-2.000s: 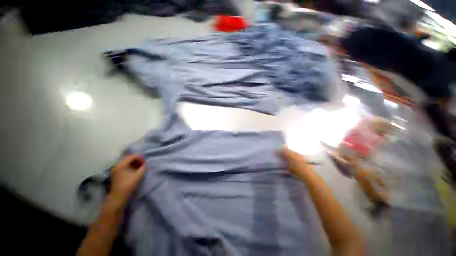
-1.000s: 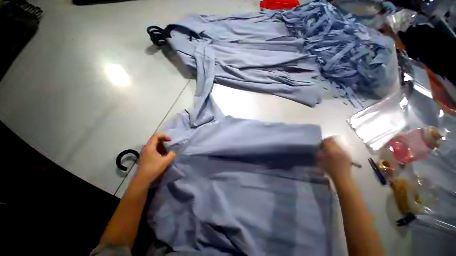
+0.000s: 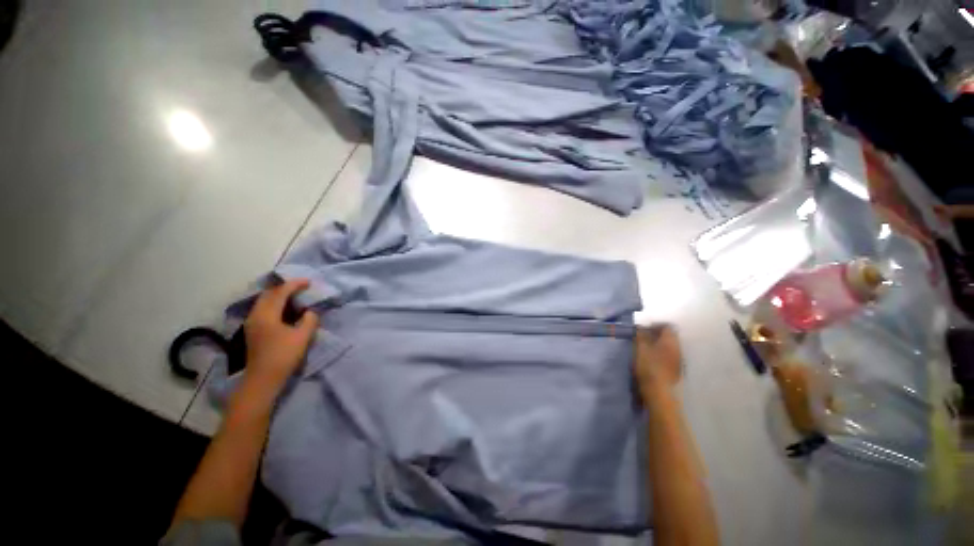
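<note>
A light blue-grey shirt (image 3: 491, 395) lies on the glossy white table (image 3: 256, 203), its black hanger hook (image 3: 190, 354) sticking out at the left. The front placket (image 3: 481, 323) runs almost straight between my hands. My left hand (image 3: 280, 333) grips the cloth at the collar end with thumb and fingers. My right hand (image 3: 658, 357) is closed on the placket's hem end; its fingertips are slightly blurred. One sleeve (image 3: 393, 160) stretches up and away from the body, over the edge of the stacked shirts.
A stack of similar shirts (image 3: 513, 107) with bunched black hooks lies beyond. A heap of narrow blue strips (image 3: 694, 96) is beside it. At the right are a pink bottle (image 3: 817, 299), a dark pen-like stick (image 3: 748, 347), a yellow-brown ring (image 3: 796, 395) and clear plastic bags (image 3: 758, 245).
The upper front panel, earlier spread up with a dark shaded fold, now lies lower, and the placket shows as a narrow straight line. My right hand has come down to the hem corner.
</note>
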